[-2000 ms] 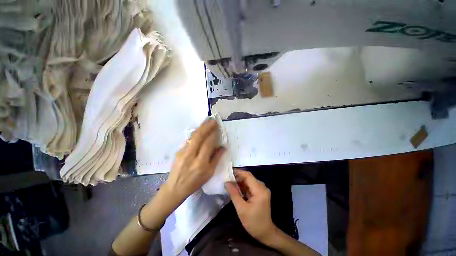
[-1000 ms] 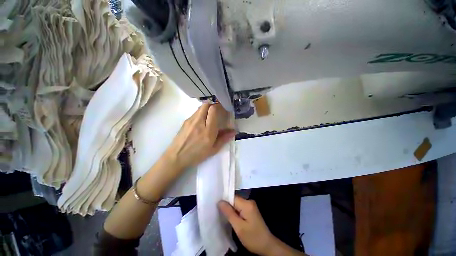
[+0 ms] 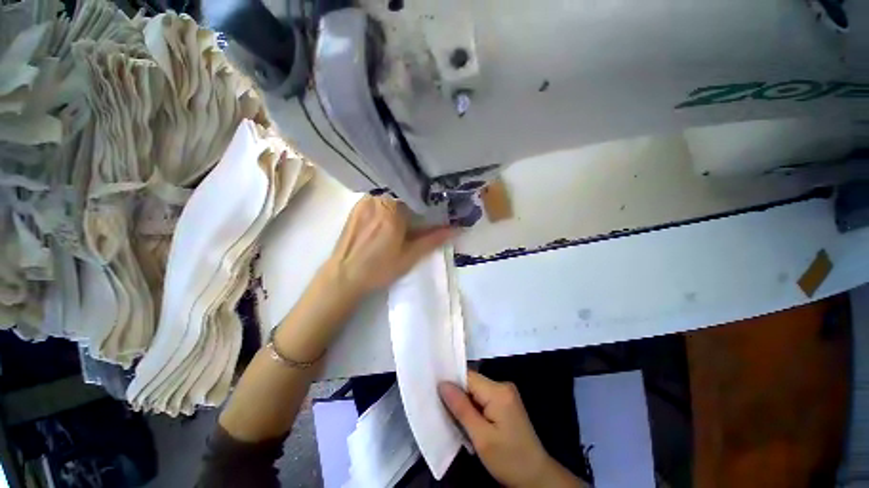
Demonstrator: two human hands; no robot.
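A white curved fabric strip (image 3: 424, 329) runs from beside the needle area down over the table's front edge. My left hand (image 3: 381, 243) lies on its upper end, close to the foot, fingers pressing the cloth; the fingertips are partly hidden by the machine head. My right hand (image 3: 491, 419) pinches the strip's right edge near its lower end, below the table edge. The off-white sewing machine head (image 3: 572, 86) covers the needle. The presser foot is too hidden to make out.
A fanned pile of cream pieces (image 3: 205, 276) lies on the left, with more ruffled bundles (image 3: 110, 181) behind it. A tan patch (image 3: 497, 200) is beside the foot, another tan patch (image 3: 815, 274) at the right. Loose white pieces (image 3: 381, 443) lie low by the lap.
My left hand has moved from the table's front up to the needle area with the strip. The strip now hangs lengthwise, and my right hand holds it lower down. The view has shifted.
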